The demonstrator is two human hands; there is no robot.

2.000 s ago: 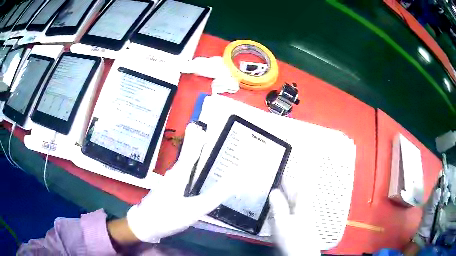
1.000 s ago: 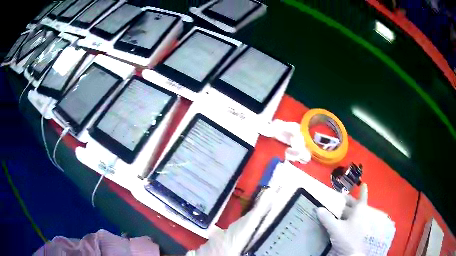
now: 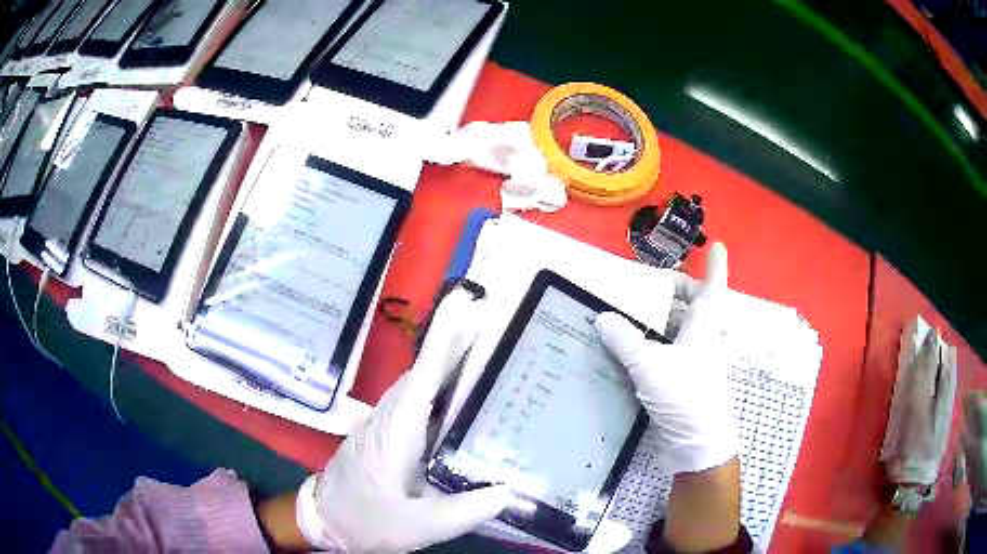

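An e-reader (image 3: 552,406) with a black frame and a lit page of text lies tilted over white record sheets (image 3: 758,433). My left hand (image 3: 395,444), in a white glove, holds its lower left side, with the thumb over the bottom frame. My right hand (image 3: 682,379), also gloved, is over the upper right edge. Its thumb tip is at the screen and its index finger points up, near the metal tally counter (image 3: 667,229). The screen under the right hand is partly hidden.
Rows of e-readers in white trays (image 3: 373,130) stand at the left, some with white cables. A yellow tape ring (image 3: 595,143) holds a small white piece, beside a crumpled white cloth (image 3: 509,157). A blue clipboard edge (image 3: 468,247) shows. A pale slab (image 3: 920,400) and a person's hand are at right.
The view has swung left and right again. My right hand has gone from the e-reader's lower right edge to its upper right side. The text on the screen looks different from two seconds ago.
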